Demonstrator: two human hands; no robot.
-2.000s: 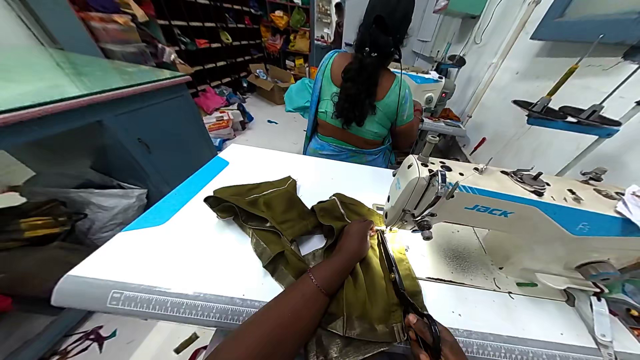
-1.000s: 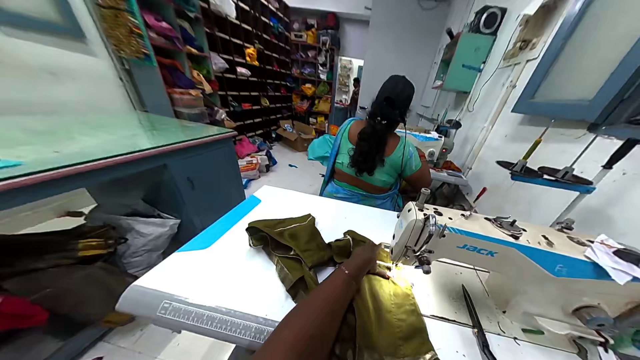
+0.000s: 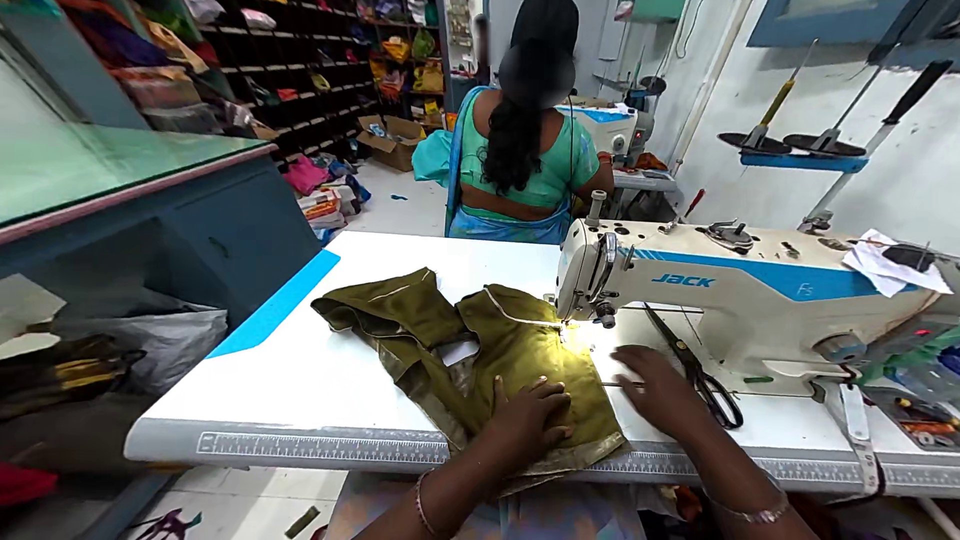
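Observation:
An olive-green garment piece (image 3: 517, 352) with pale piping lies on the white sewing table. Part of it is under the needle area of a Jack sewing machine (image 3: 720, 285), lit by the machine's lamp. My left hand (image 3: 529, 420) rests on the cloth with its fingers spread, pressing it flat. To the right of the cloth, my right hand (image 3: 660, 390) is over the machine bed with fingers apart, holding nothing. Black-handled fabric scissors (image 3: 697, 367) lie on the bed just beyond and beside the right hand, their blades pointing away from me.
A person (image 3: 525, 150) sits ahead with their back to me, at another sewing machine (image 3: 600, 124). A thread stand (image 3: 802, 161) rises at the right. A glass-topped counter (image 3: 135, 172) stands left. A measuring tape (image 3: 868, 457) hangs over the front edge.
Two seconds ago my right hand held the scissors at the cloth near the needle; they now lie on the machine bed. My left hand has moved from near the needle toward me on the cloth.

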